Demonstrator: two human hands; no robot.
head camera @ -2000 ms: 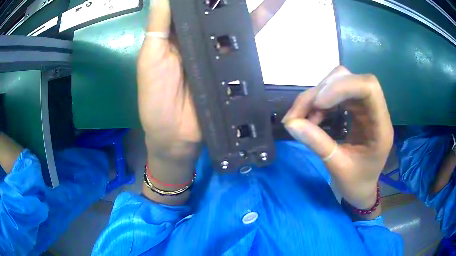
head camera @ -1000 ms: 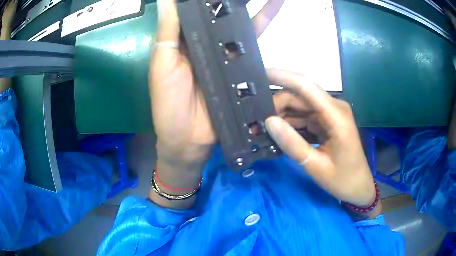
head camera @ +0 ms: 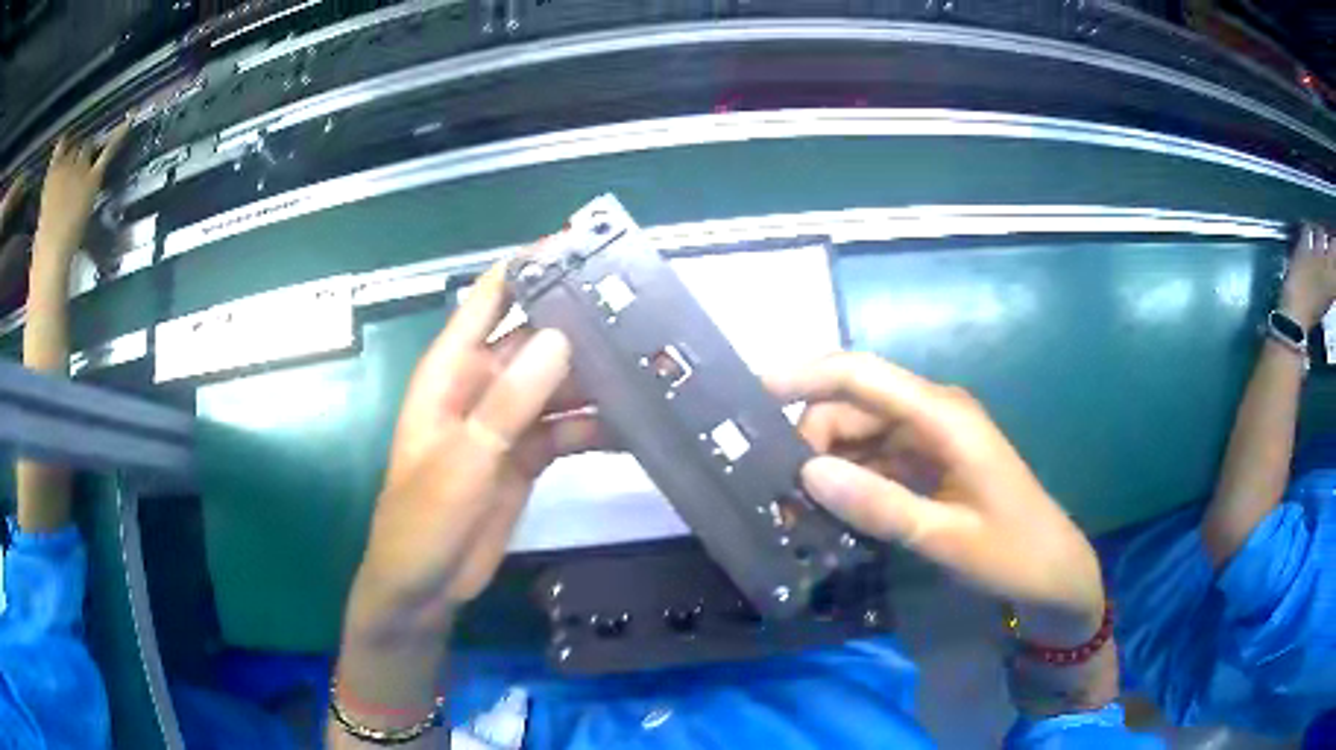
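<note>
A dark carrier fixture (head camera: 681, 403) with four square openings in a row is held tilted above the bench. My left hand (head camera: 469, 425) grips its upper left part. My right hand (head camera: 938, 484) holds its lower right edge, thumb near the lowest opening. Two openings show white through them; the second from the top and the lowest show something reddish-brown, too small to identify. A dark fixture base (head camera: 645, 604) lies below it at the bench edge, partly covered. The white board (head camera: 594, 506) lies behind, partly hidden by the carrier and my hands.
Silver conveyor rails (head camera: 821, 125) cross beyond the green bench (head camera: 1026, 337). A white plate (head camera: 257, 330) lies at the left near the rail. A grey bar (head camera: 88, 425) juts in at the left. Another person's arm (head camera: 56, 293) is at the left, and another person's arm (head camera: 1272, 396) at the right.
The view has tipped up towards the conveyor. The carrier now leans the other way, top to the left, and sits lower in view. The right hand stays at its lower end.
</note>
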